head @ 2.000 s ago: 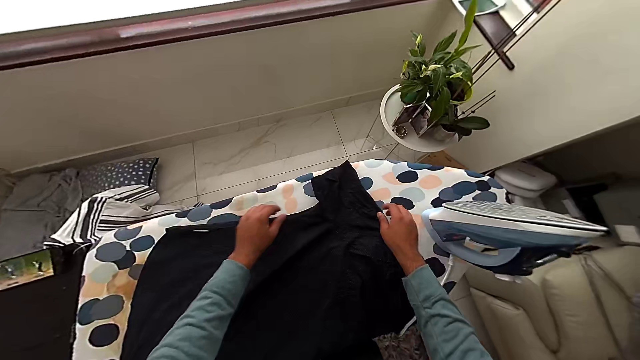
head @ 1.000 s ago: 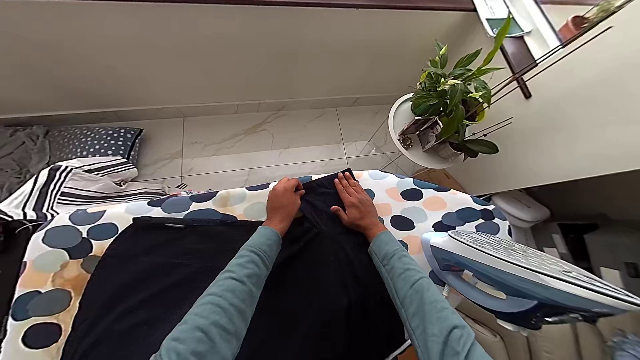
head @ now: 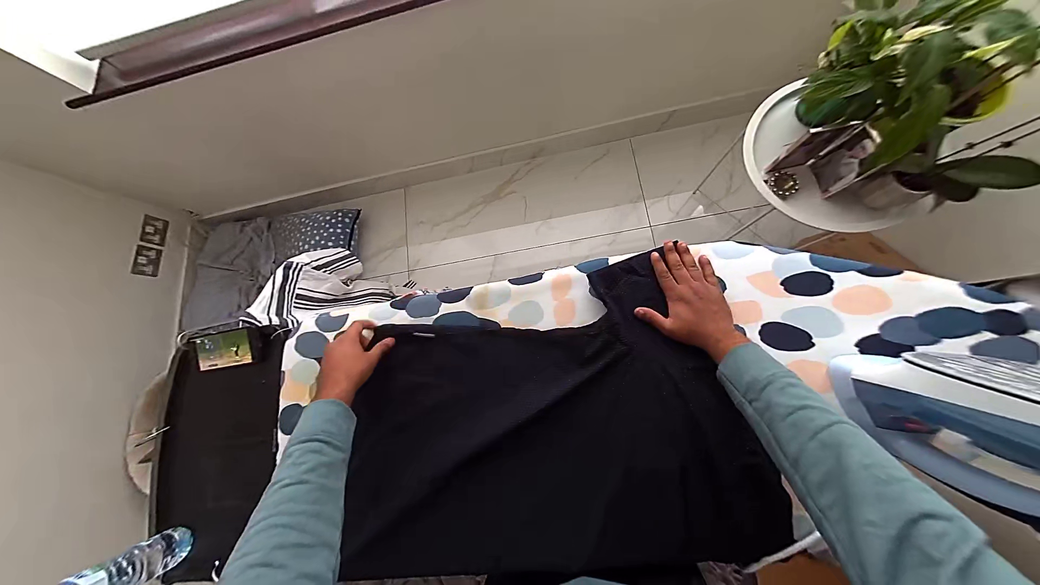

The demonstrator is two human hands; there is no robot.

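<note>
A black garment [head: 552, 439] lies spread over an ironing board with a dotted cover [head: 861, 301], its near part reaching the bottom of the view. My left hand [head: 349, 361] is at the garment's far left corner, thumb and fingers around the hem by a small pale tag [head: 423, 335]; the fingertips are partly hidden. My right hand [head: 691, 301] rests flat, fingers spread, on the sleeve-like part at the far edge. To the right, a blue and white steam iron [head: 942, 422] sits at the board's right end, partly cut off by the frame.
A round white table [head: 764, 154] with potted plants [head: 918, 89] stands beyond the board at right. Striped cloth [head: 313, 288] and a dotted pillow [head: 317, 230] lie at far left. A black surface [head: 215, 447] holds a phone-like screen [head: 225, 349], with a plastic bottle [head: 142, 559] at bottom left.
My left hand has left the sleeve-like part and moved left to the garment's corner. My right hand stays on that part, now flat with spread fingers. The view has swung left.
</note>
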